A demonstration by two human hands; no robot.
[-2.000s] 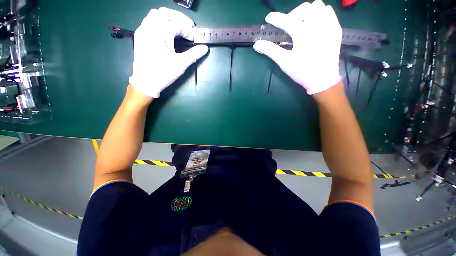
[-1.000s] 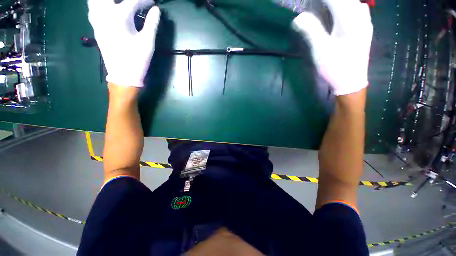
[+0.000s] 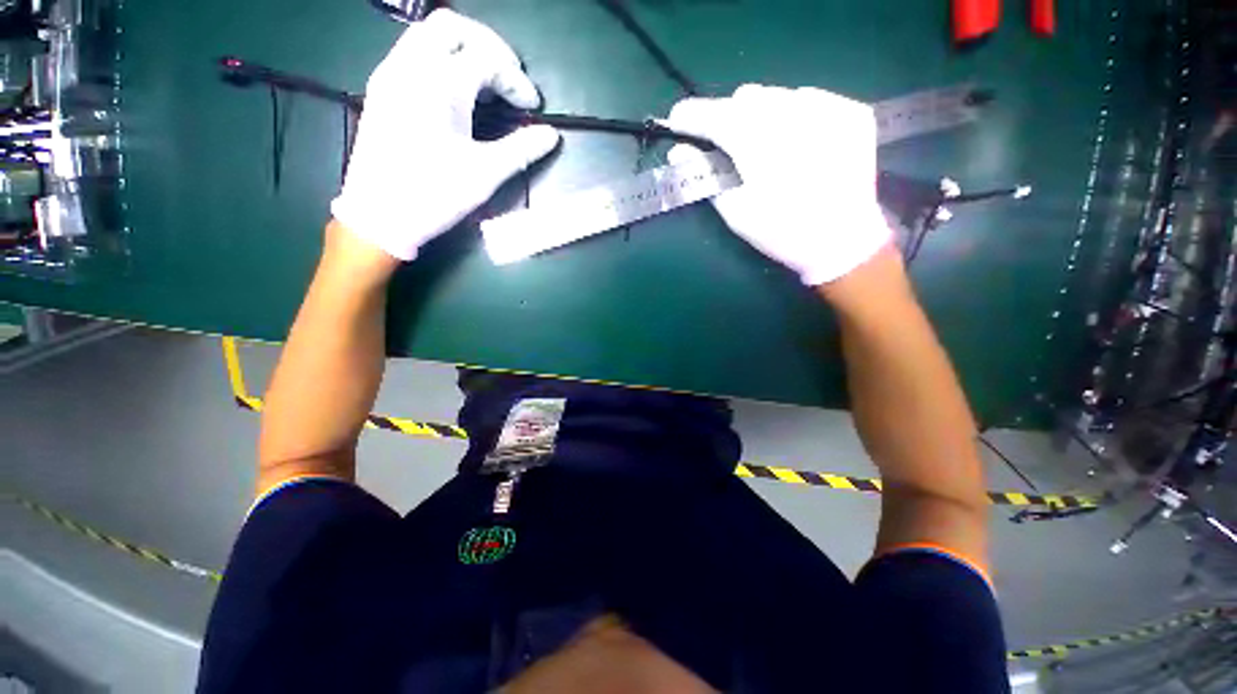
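Observation:
A thin black wire harness [image 3: 590,124] runs left to right across the green-matted bench, with several cable tie tails hanging toward me. My left hand [image 3: 441,143], in a white glove, grips the harness left of centre. My right hand [image 3: 798,174], also gloved, holds the harness and a steel ruler [image 3: 583,217]. The ruler slants, its left end nearer me and its right end showing beyond my right hand. Small white connectors [image 3: 947,190] on black branches lie right of my right hand. My fingers hide parts of the harness and ruler.
Red tool handles [image 3: 974,19] lie at the far right of the green mat [image 3: 611,319]. A dark, shiny object [image 3: 404,8] is cut off at the top edge. Harnesses among clear plastic lie at left [image 3: 54,203] and right [image 3: 1153,271].
The ruler lay along the harness, was mostly out of sight a second ago, and now slants in my right hand. My hands have moved closer together and toward me. The red handles show more.

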